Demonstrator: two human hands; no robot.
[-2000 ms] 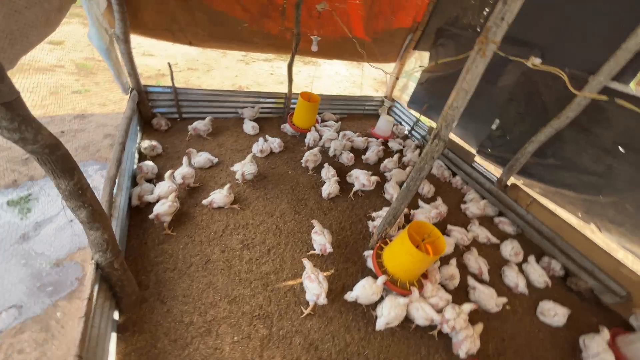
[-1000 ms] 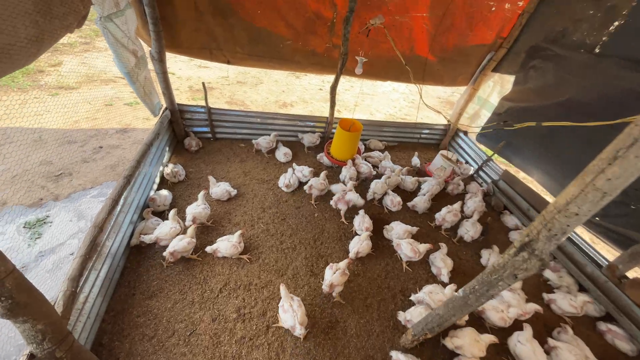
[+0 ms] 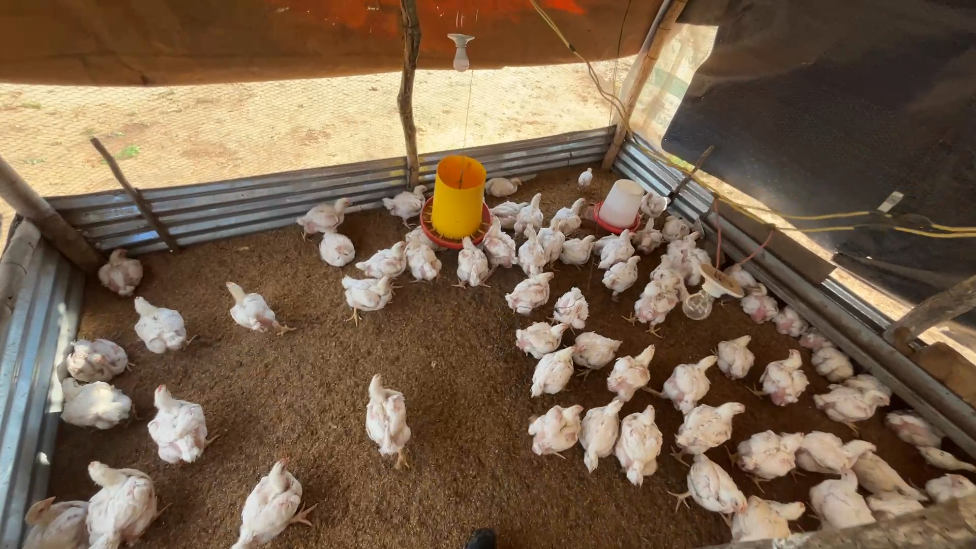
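Neither my left hand nor my right hand shows in the head view. Many white chickens stand and sit on brown litter; one chicken (image 3: 387, 421) stands alone near the middle. A yellow tube feeder with a red pan (image 3: 457, 200) rests on the litter near the back wall, with chickens around it. To its right stands a white drinker with a red base (image 3: 621, 204). A dark rounded tip (image 3: 481, 539), perhaps of a shoe, shows at the bottom edge.
Corrugated metal sheets (image 3: 282, 197) line the pen's edge, with wire mesh above. A wooden post (image 3: 409, 91) rises at the back. One light bulb (image 3: 461, 57) hangs there; another bulb (image 3: 698, 305) hangs at right near yellow cables (image 3: 808, 217). A wooden pole (image 3: 862, 534) crosses the bottom right corner.
The view has moved forward into the pen. The second yellow feeder, seen two seconds ago at the lower right, is out of view. A hanging bulb now shows at right.
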